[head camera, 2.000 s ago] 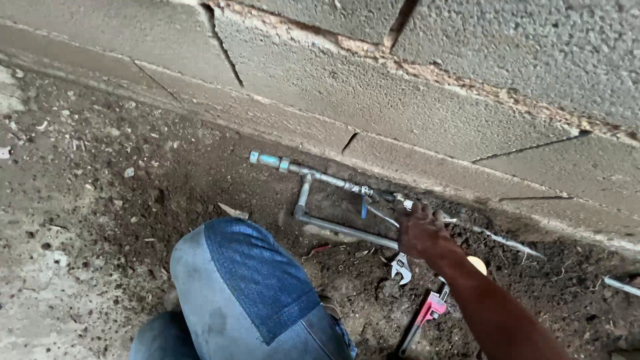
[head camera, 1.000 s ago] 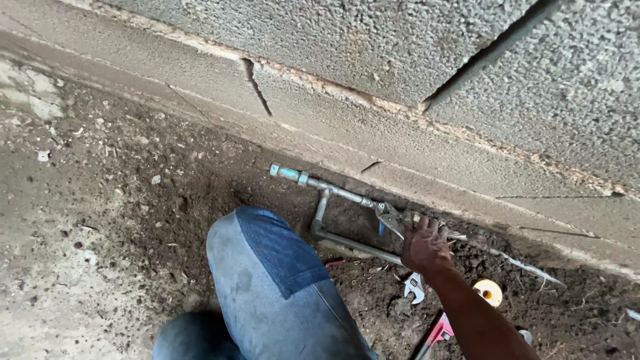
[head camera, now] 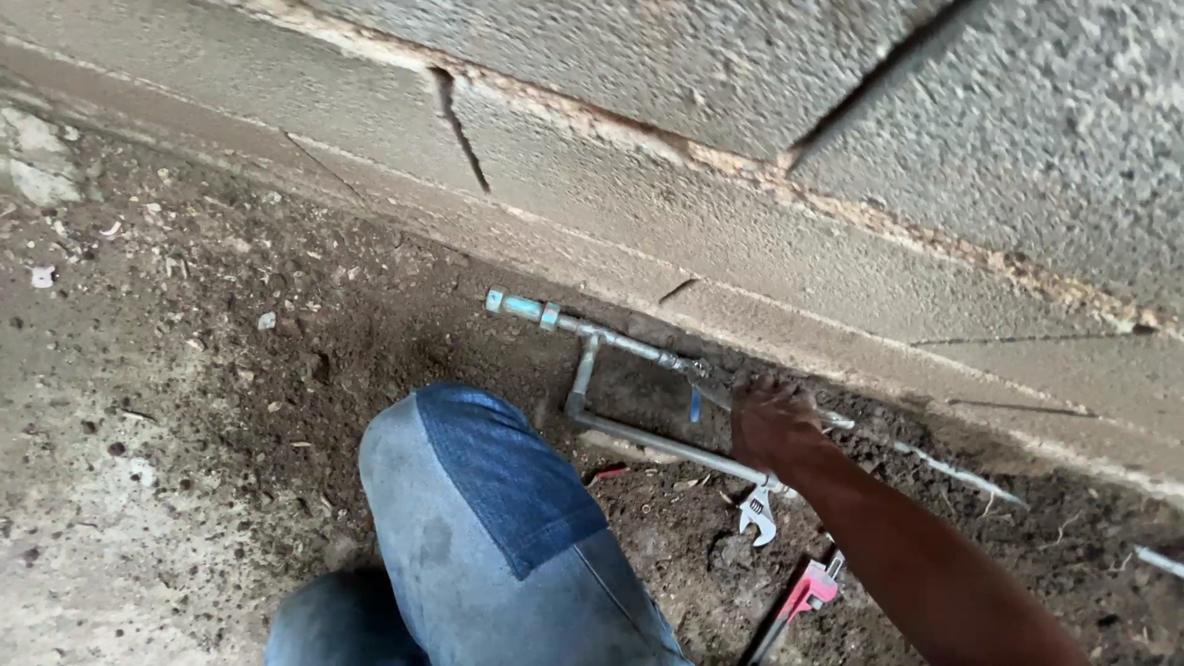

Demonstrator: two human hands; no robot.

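My right hand [head camera: 777, 421] is closed around a grey metal wrench [head camera: 714, 388], partly hidden and blurred, whose jaw end lies against the fitting beside a valve with a blue lever [head camera: 696, 404]. This valve sits on a galvanized pipe [head camera: 634, 347] that runs along the foot of the wall and ends at the left in a teal-marked coupling [head camera: 523, 308]. From a tee, a branch pipe [head camera: 675, 449] bends around and runs parallel below. My left hand is out of view.
An adjustable wrench [head camera: 758, 516] lies by the branch pipe's end, and a red pipe wrench [head camera: 807, 592] rests on the soil below my forearm. The concrete block wall [head camera: 592, 213] rises just behind the pipework. My denim-covered knee [head camera: 481, 481] is left of the tools.
My right hand has closed on the grey wrench at the valve fitting; two seconds ago it was just right of the valve. The tape roll seen earlier is now hidden.
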